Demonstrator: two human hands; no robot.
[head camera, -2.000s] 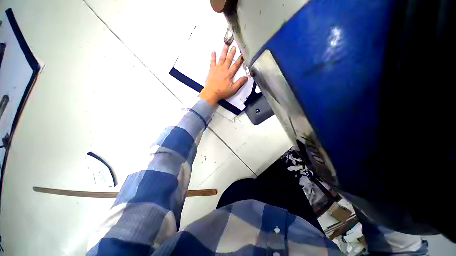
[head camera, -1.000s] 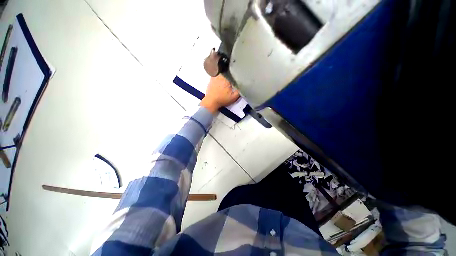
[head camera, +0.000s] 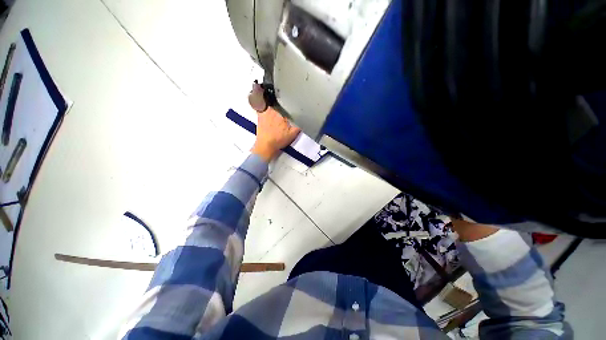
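Observation:
The blue and silver cutting machine (head camera: 372, 93) fills the upper right, with a round brown knob (head camera: 258, 97) at its left edge and black cable coils on the right. The white-topped, dark-edged fabric lay (head camera: 305, 147) shows at its lower left. My left hand (head camera: 274, 131) lies on the lay beside the knob; its fingers are partly hidden by the machine. Only my right wrist (head camera: 473, 230) shows below the machine; the hand itself is hidden behind it. The knife is hidden; a thin part of the base plate (head camera: 340, 160) shows at the lay's corner.
Another white-topped lay (head camera: 40, 89) with metal bars (head camera: 12, 108) lies at the far left. A brown wooden strip (head camera: 106, 261) and a curved dark offcut (head camera: 145, 226) lie on the table (head camera: 153, 146). Scraps (head camera: 415, 229) lie below the table edge at right.
The machine has shifted left in view, and its knob now shows beside my left hand. My left hand's spread fingers are now mostly hidden. My right wrist and sleeve have come into view.

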